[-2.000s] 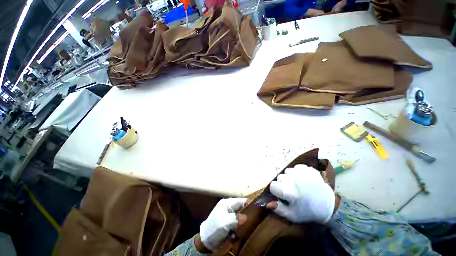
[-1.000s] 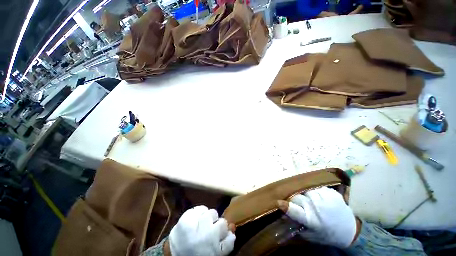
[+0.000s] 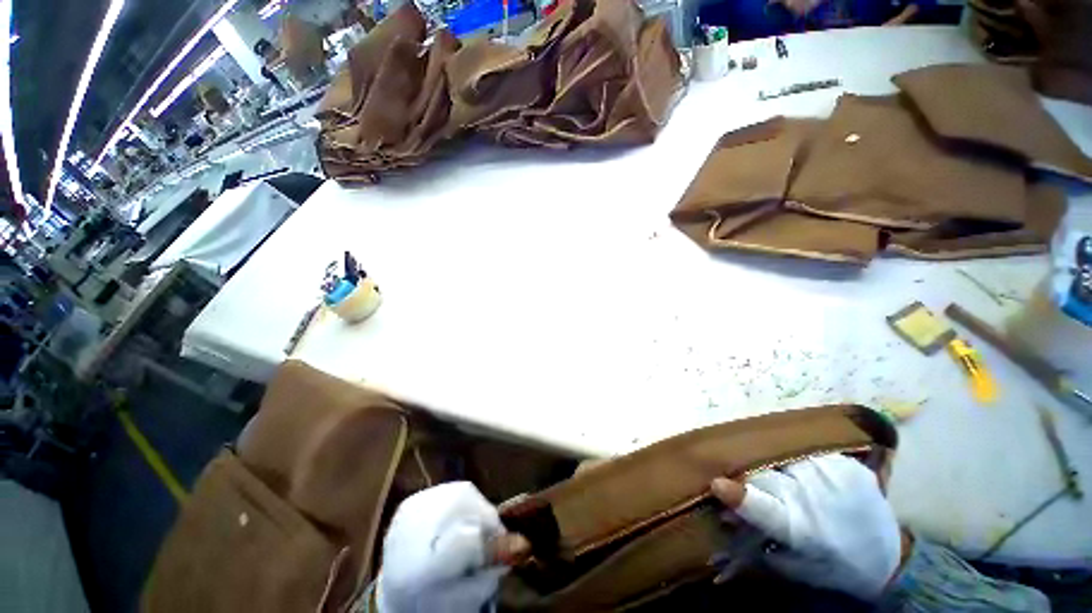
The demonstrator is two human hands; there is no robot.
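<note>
A brown bag (image 3: 671, 479) is at the table's near edge, its long curved band running left to right with a zipper line and pale edge along its lower side. My left hand (image 3: 443, 551), in a white glove with bare fingertips, grips the band's left end beside a dark patch. My right hand (image 3: 820, 521), also gloved, holds the band near its right end, thumb on the zipper edge. A dark, blurred item shows under my right hand; I cannot tell what it is. The lower bag is cut off by the picture's edge.
On the white table (image 3: 515, 275) are a tan block (image 3: 921, 326), a yellow knife (image 3: 974, 370), a brown-handled tool (image 3: 1000, 341), thread clippings, a left tool cup (image 3: 355, 301) and folded bags (image 3: 910, 168). Crumpled bags (image 3: 515, 84) lie farther back. More brown bags (image 3: 275, 503) are at left. A person's hands show at the top.
The bag's band has turned from steeply slanted to stretched out left to right. My hands have moved apart, the left one leftward. The view has shifted, so the table things appear farther right.
</note>
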